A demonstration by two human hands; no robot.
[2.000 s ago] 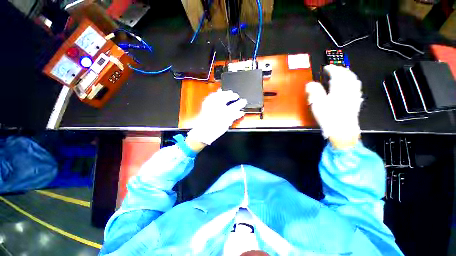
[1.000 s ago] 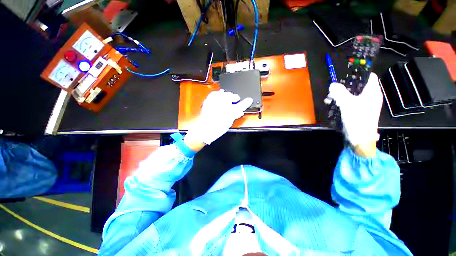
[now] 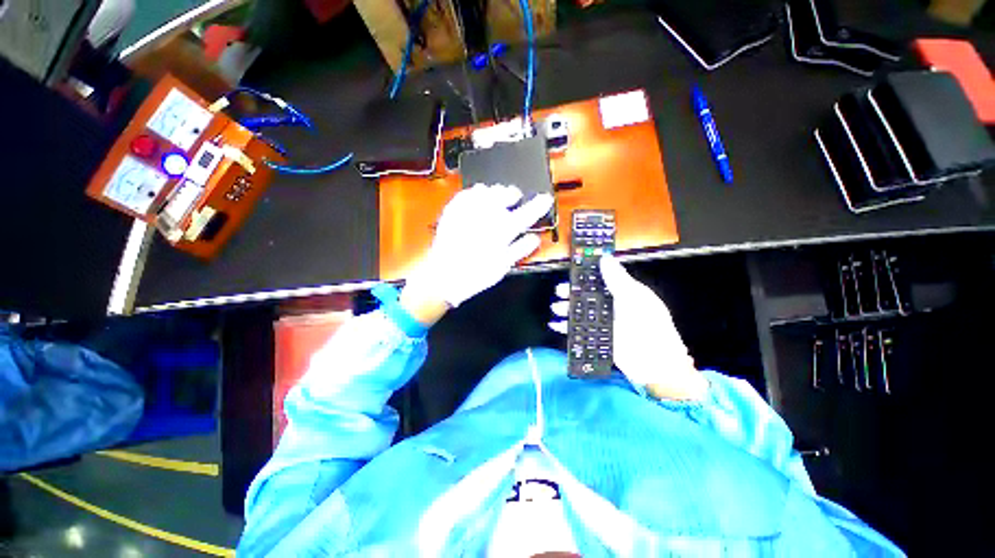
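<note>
A flat black set-top box (image 3: 511, 166) lies on the orange test fixture (image 3: 627, 196), its back edge against the connector block (image 3: 504, 135). My left hand (image 3: 475, 242), in a white glove, rests on the box's front left part, fingers spread over it; whether it grips the box is hard to tell. My right hand (image 3: 644, 327), also gloved, holds a long black remote control (image 3: 591, 300) upright in front of the bench edge, with fingertips showing at its left side. The remote's far end overlaps the fixture's front edge.
A blue marker pen (image 3: 712, 134) lies right of the fixture. Black boxes with silver-edged dividers (image 3: 927, 125) stand at the right. An orange meter box (image 3: 180, 164) with a lit lamp stands at the left. A blue cable (image 3: 530, 65) runs behind the fixture.
My right hand took hold of the remote at the right and brought it left and nearer my body. My left hand stays on the box. The view has shifted slightly.
</note>
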